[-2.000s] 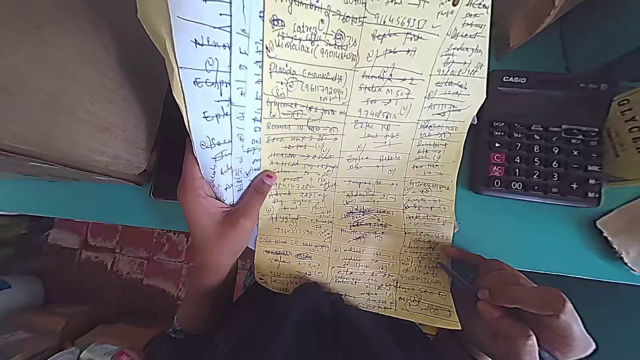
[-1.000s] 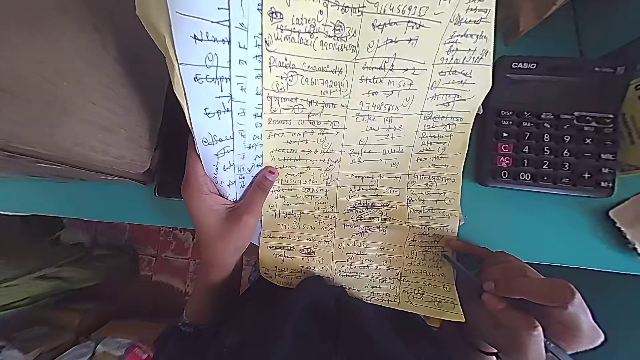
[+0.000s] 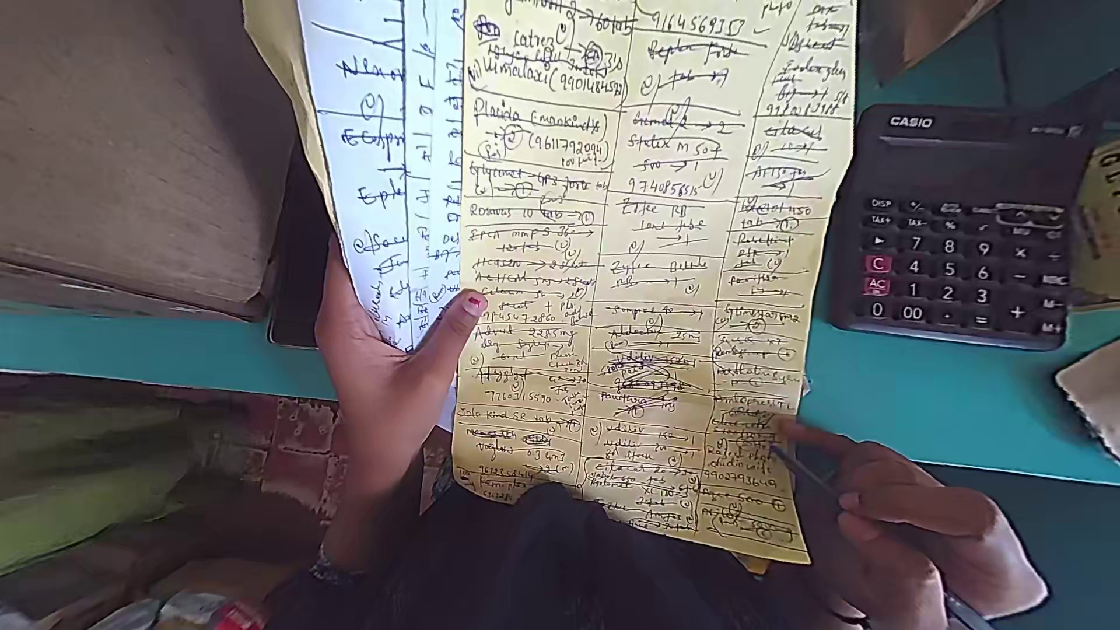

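My left hand [image 3: 394, 376] grips a long yellow paper sheet [image 3: 665, 262] at its left side, thumb on the front. The sheet is ruled into columns and covered with handwriting, many entries crossed out. White sheets [image 3: 376, 175], also handwritten, lie behind it, held in the same hand. My right hand [image 3: 919, 516] is at the sheet's lower right edge, holding a slim pen [image 3: 814, 477] whose tip is at the right column. The index fingertip touches the paper's edge. Dark hair or cloth hides part of the bottom edge.
A black Casio calculator [image 3: 962, 227] lies on the green tabletop [image 3: 919, 411] at the right. Cardboard boxes [image 3: 131, 157] stand at the upper left, with a dark flat object [image 3: 297, 254] beside them, partly under the papers. A torn brown piece [image 3: 1094, 394] lies at the right edge.
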